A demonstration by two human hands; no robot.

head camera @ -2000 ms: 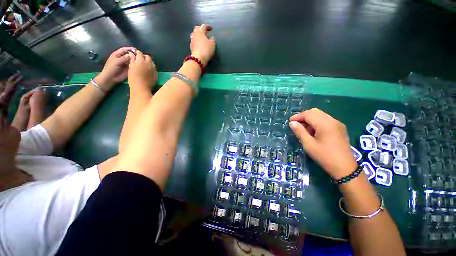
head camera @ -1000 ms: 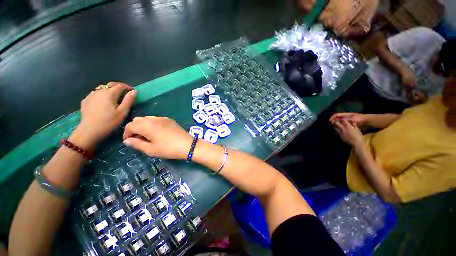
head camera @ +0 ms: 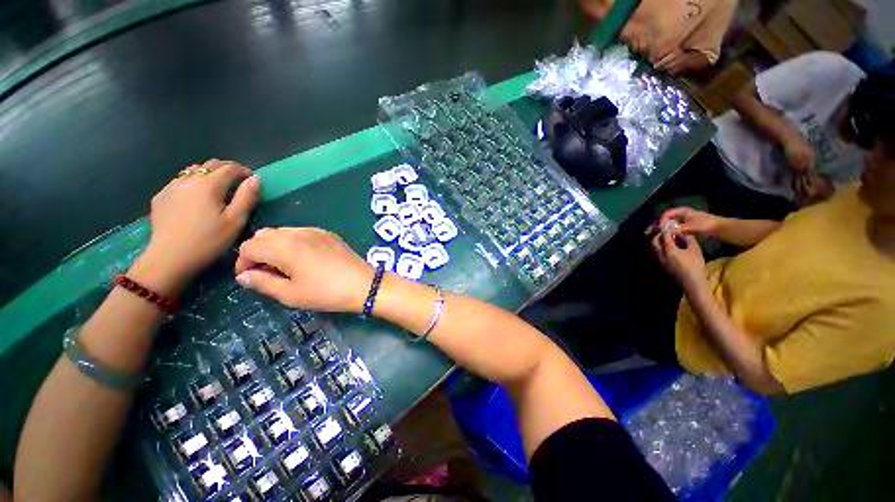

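My left hand (head camera: 199,218) rests over the green edge strip, fingers bent and thumb towards the right; nothing shows in it, but its palm side is hidden. My right hand (head camera: 302,269) is beside it, above the upper end of the near blister tray (head camera: 365,375). Its fingers are curled in towards the thumb, and whether they hold anything is hidden. The tray's lower pockets hold dark modules with white faces (head camera: 278,425). White housings with dark centres (head camera: 414,233) lie in a loose pile right of my right hand.
A second blister tray (head camera: 496,181) lies right of the pile. Beyond it are a black bundle (head camera: 587,140) and a clear glittering heap (head camera: 636,108). A blue bin (head camera: 500,431) is below the bench edge. The dark belt (head camera: 324,74) runs behind. Co-workers sit at the right.
The view has swung right. My left hand has come back from over the belt to beside my right hand. Over the last second my hands have hardly moved.
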